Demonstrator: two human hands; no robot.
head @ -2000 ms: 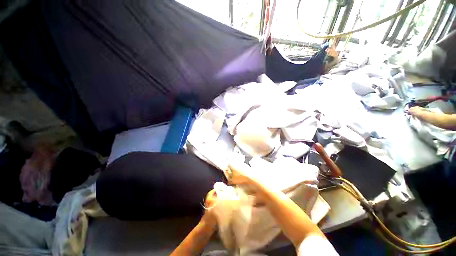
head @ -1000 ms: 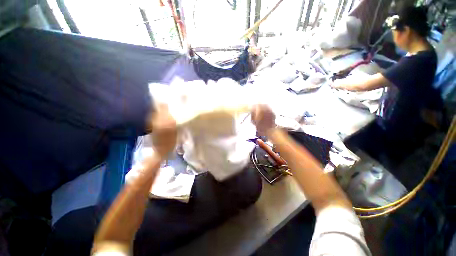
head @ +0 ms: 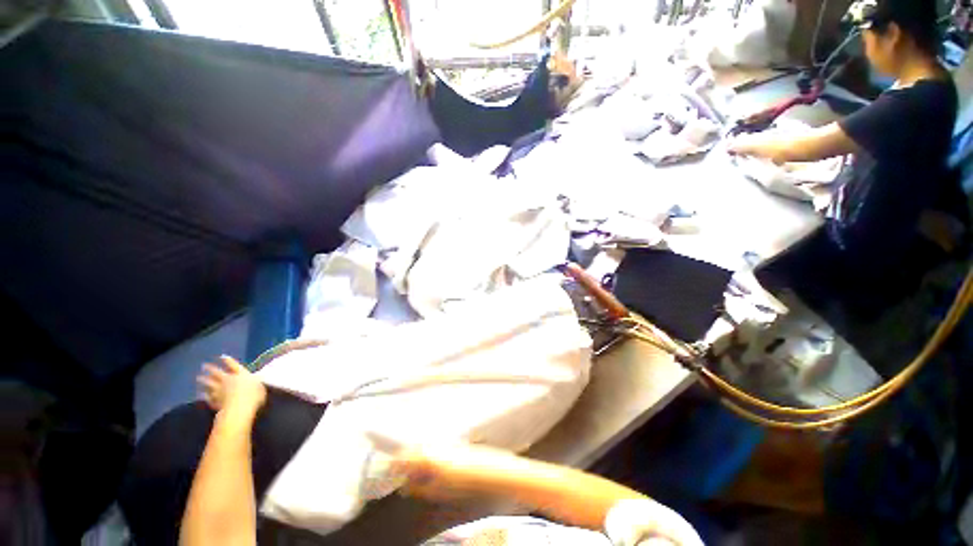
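A cream-white garment (head: 459,363) is pulled over the right part of the dark padded pressing arm (head: 171,459); the arm's rounded left end is bare. My left hand (head: 233,386) is at the garment's left edge, over the dark pad, fingers spread. My right hand (head: 421,469) is on the garment's near side, blurred, its fingers not clear against the cloth. The iron's reddish-brown handle (head: 595,291) shows just right of the garment, with its hoses behind it.
A pile of white garments (head: 469,229) lies behind. A blue cylinder (head: 275,309) stands left of it. A black rest pad (head: 674,293) is right of the iron. Yellow hoses (head: 790,414) run right. Another person (head: 896,160) works at the table's far right. A dark curtain (head: 203,160) hangs at left.
The garment, lifted between both hands one second ago, now lies over the pressing arm. My hands have come down and nearer, and my left hand has opened.
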